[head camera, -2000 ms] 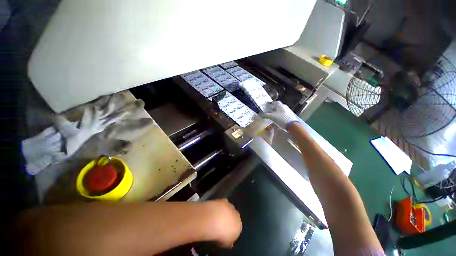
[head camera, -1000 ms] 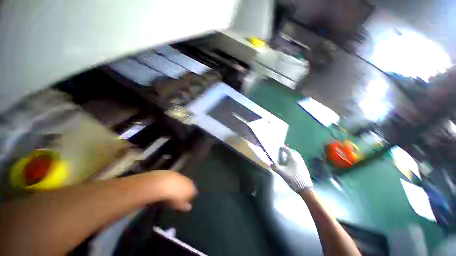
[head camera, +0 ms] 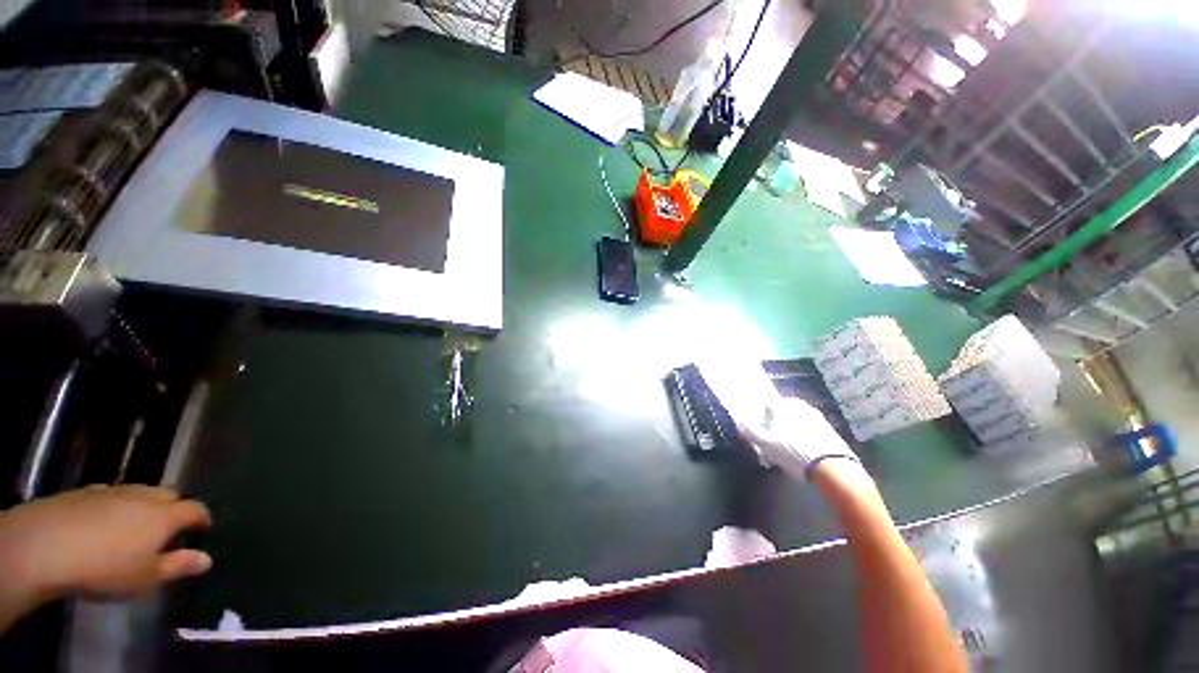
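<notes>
My right hand (head camera: 799, 434), in a white knit glove, is low over a black ribbed rack (head camera: 697, 410) on the bench. A bright white flat piece (head camera: 739, 384), likely a panel, lies at its fingertips across the rack; glare hides whether the fingers grip it. Two stacks of printed panels stand right of the hand, the nearer stack (head camera: 878, 379) and the farther stack (head camera: 1006, 381). My bare left hand (head camera: 112, 539) is at the lower left edge, empty, with fingers apart.
The framed window panel (head camera: 303, 292) lies at left beside the feed rollers (head camera: 112, 145). A clear strip (head camera: 456, 388), black phone (head camera: 617, 268), orange-red device (head camera: 661, 208) and green post (head camera: 750, 151) are on the green bench (head camera: 342, 487). White papers (head camera: 588, 105) lie at the far side.
The view has swung right from the machine infeed to the bench and stacks. My right hand has moved from beside the framed panel to the rack. My left hand remains empty.
</notes>
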